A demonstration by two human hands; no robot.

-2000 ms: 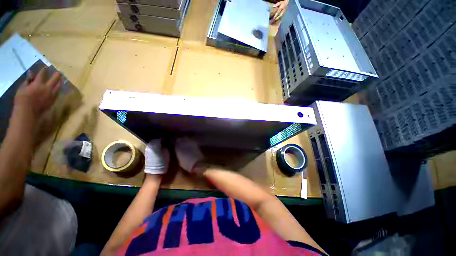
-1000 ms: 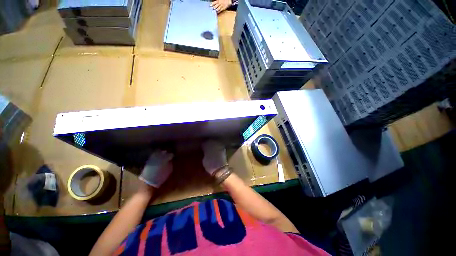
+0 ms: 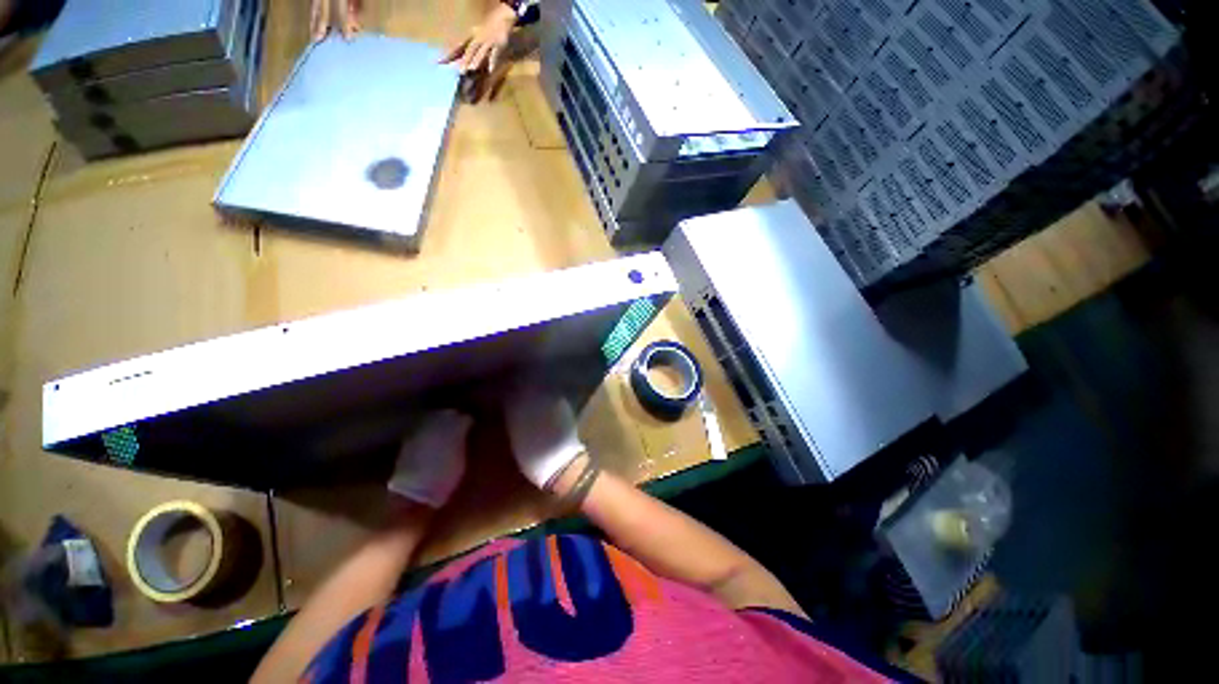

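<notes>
A long chassis tray (image 3: 361, 327) stands tilted on edge in front of me, its white side wall up and its inside dark. Green-looking vent panels (image 3: 628, 330) show at both ends. My left hand (image 3: 431, 457), in a white glove, is at the tray's shadowed near side. My right hand (image 3: 542, 434), gloved, with a band at the wrist, is beside it, its fingers reaching into the shadow. The fingertips of both hands are hard to see. A cream tape roll (image 3: 175, 551) lies left of my hands. A green-black tape roll (image 3: 666, 380) lies at the tray's right end.
A bagged dark item (image 3: 74, 572) lies far left. Grey boxes are stacked (image 3: 154, 67) back left. Another person's hands (image 3: 484, 51) touch a flat chassis (image 3: 350, 140). More chassis (image 3: 802, 334) are at right, before a tall perforated stack (image 3: 936, 127). A plastic bag (image 3: 956, 535) hangs low right.
The view has swung right, so the tray and rolls sit further left. The flat chassis at the back is turned and nearer, with another person's two hands at it. My hands stay at the tray.
</notes>
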